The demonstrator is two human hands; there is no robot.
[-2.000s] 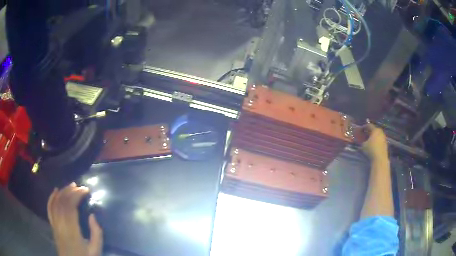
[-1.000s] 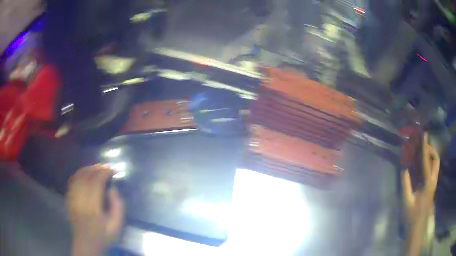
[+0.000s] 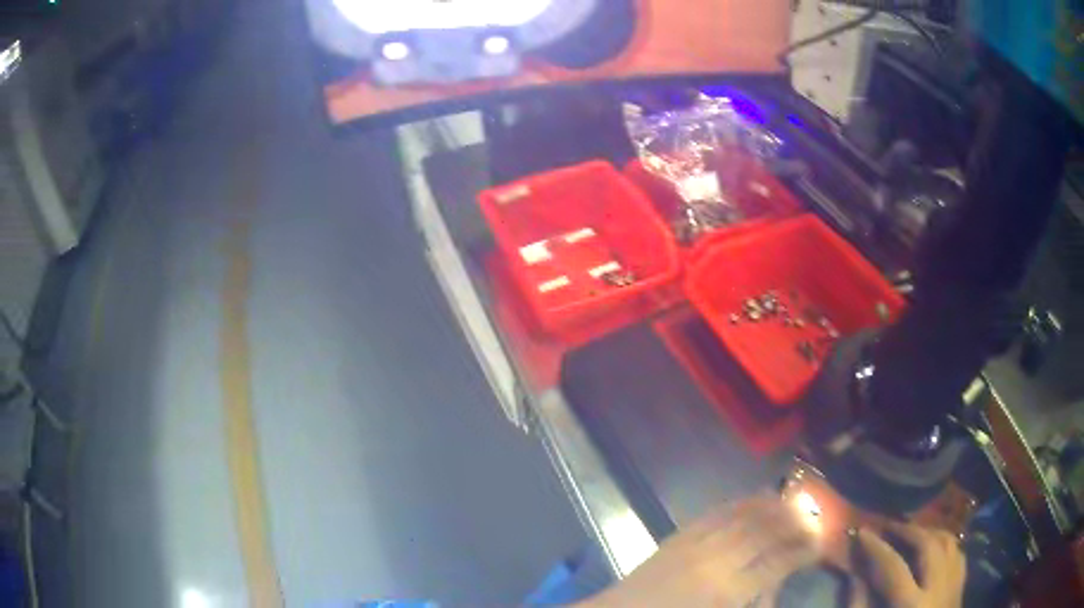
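Note:
My left hand (image 3: 725, 556) reaches in from the bottom, its fingers by the bright spot under the microscope. Fingers that look like my right hand (image 3: 921, 565) are beside it, cut off by the lower edge. A reddish-brown copper plate (image 3: 949, 508) shows partly under the ring light (image 3: 909, 466) of the black microscope column (image 3: 981, 255). A dark rounded item (image 3: 820, 589) lies between the hands. The hands overlap and blur, so I cannot tell what either grips.
A red bin with loose silver parts (image 3: 779, 362) is left of the column. A red bin with white labels (image 3: 556, 311) is farther left; a clear bag (image 3: 701, 149) is behind. The monitor (image 3: 713, 42) shows a magnified orange surface. A grey-blue aisle with a yellow line is at left.
The view has swung left to the bins, monitor and aisle. The stacked plates are out of view. The plate in my right hand has left the far right; both hands are now close together.

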